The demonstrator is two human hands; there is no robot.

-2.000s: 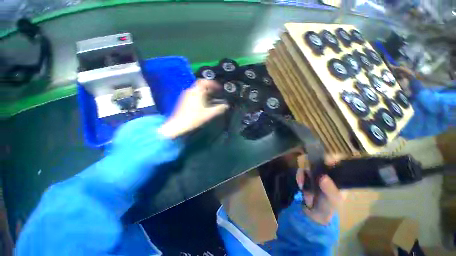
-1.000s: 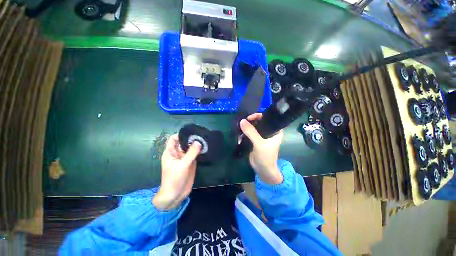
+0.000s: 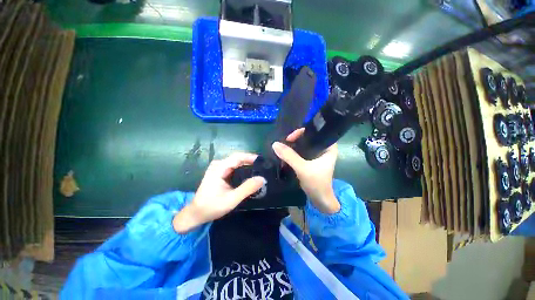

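My left hand (image 3: 226,187) grips a black ear-cup disc (image 3: 258,186) with a pale ring, at the bench's front edge, thumb on its face. My right hand (image 3: 311,167) is closed around the black electric screwdriver (image 3: 325,126), whose cord runs to the upper right. A flat black headband (image 3: 294,102) stands out from between the hands, its far end over the blue tray; its near end lies against the ear-cup disc. The right fingers also touch the headband. The screwdriver tip and the exact joint are hidden by the hands.
The pale screw feeder (image 3: 252,70) stands in the blue tray (image 3: 205,108) on the green bench (image 3: 129,146). Loose black discs (image 3: 406,135) are heaped at the right. Cardboard sheets stand stacked at the left (image 3: 35,135) and right (image 3: 454,146), the right one bearing rows of discs.
My left hand has brought the ear-cup disc right, against the headband's near end. My right hand still holds the screwdriver. The view has shifted slightly since a second ago; earlier, my left hand was at the disc heap.
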